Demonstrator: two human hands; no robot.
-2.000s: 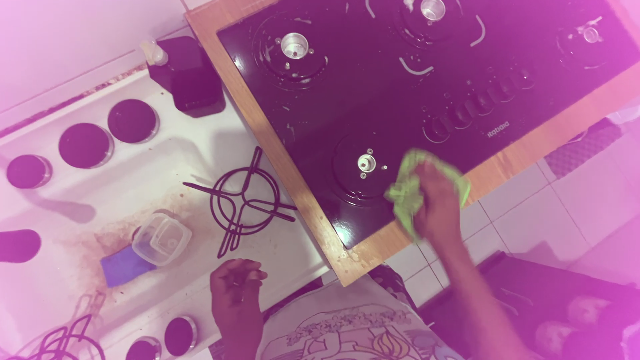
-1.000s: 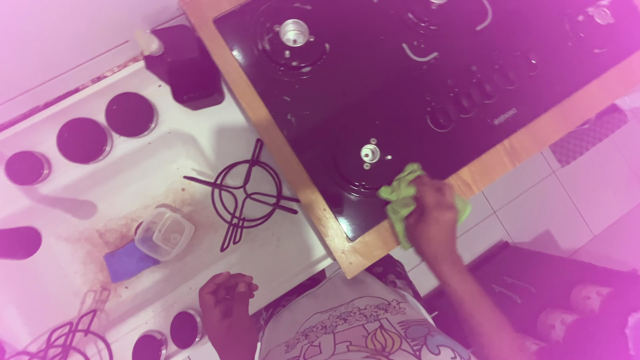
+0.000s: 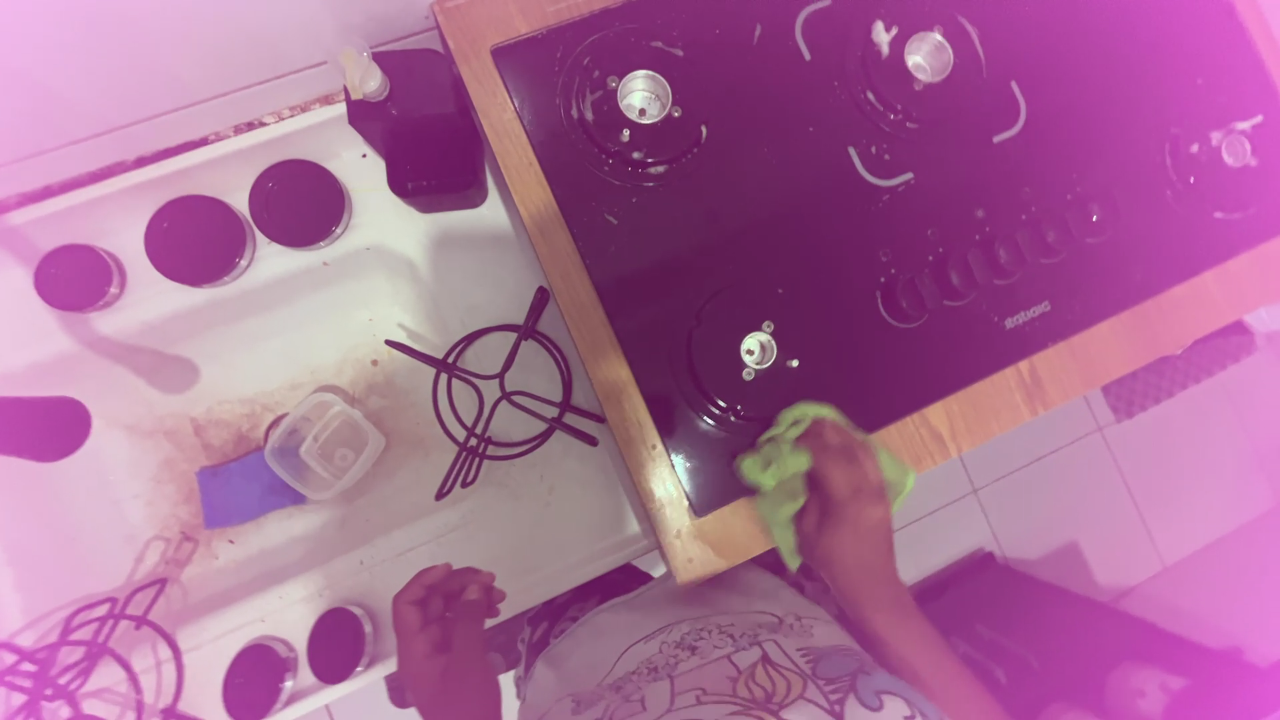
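Observation:
My right hand (image 3: 845,490) grips a green cloth (image 3: 785,470) and presses it on the front edge of a black glass gas cooktop (image 3: 720,240), just below the nearest burner base (image 3: 758,350). Part of the cloth hangs over the wooden countertop edge (image 3: 740,540). The burners are uncovered, and pale wet marks lie around the far ones. My left hand (image 3: 447,625) is held with curled fingers and nothing in it, in front of the white sink counter, low in the view.
A round pan support (image 3: 505,390) lies on the white sink (image 3: 420,560), with more supports (image 3: 90,660) at lower left. Several burner caps (image 3: 200,240), a clear plastic container (image 3: 325,445), a blue sponge or cloth (image 3: 250,490) and a dark soap dispenser (image 3: 430,140) stand or lie there too.
My right hand and the green cloth have stayed near the cooktop's front corner, with the cloth's folds shifting. My left hand stays low beside the sink.

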